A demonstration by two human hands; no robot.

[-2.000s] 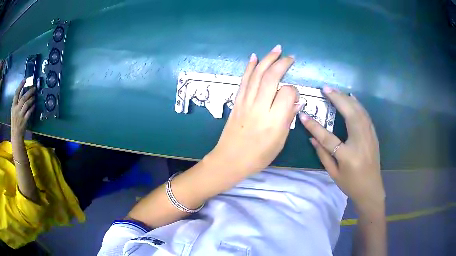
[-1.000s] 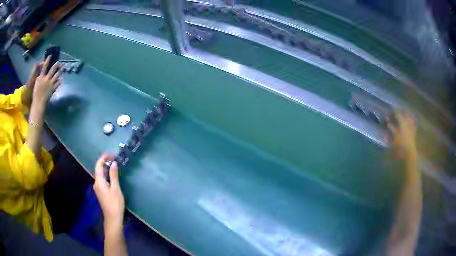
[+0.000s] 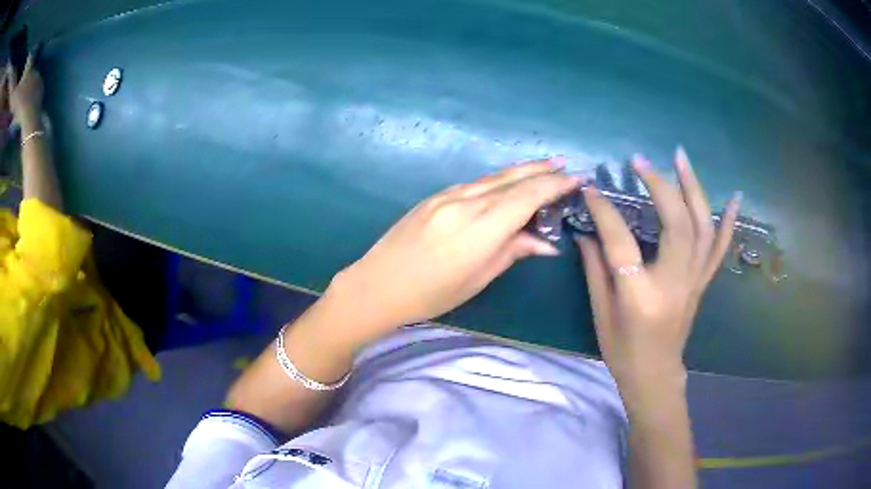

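Note:
A dark four-up strip lies on the green bench at the right of the head view, with its right end uncovered and its middle under my fingers. My left hand holds the strip's left end between thumb and fingers. My right hand is over the strip's middle, with its index finger and thumb at a unit near the left end and its other fingers spread across the strip. The fingers hide what they touch there.
The green bench mat curves across the view. Two round discs lie at the far left. A co-worker in a yellow sleeve has a hand by a dark object at the left edge. Grey floor with a yellow line is below.
A second ago my hands were wide apart, left by a dark strip and right near the railed conveyor. Now both are together on a dark strip. The earlier white-faced strip is not visible.

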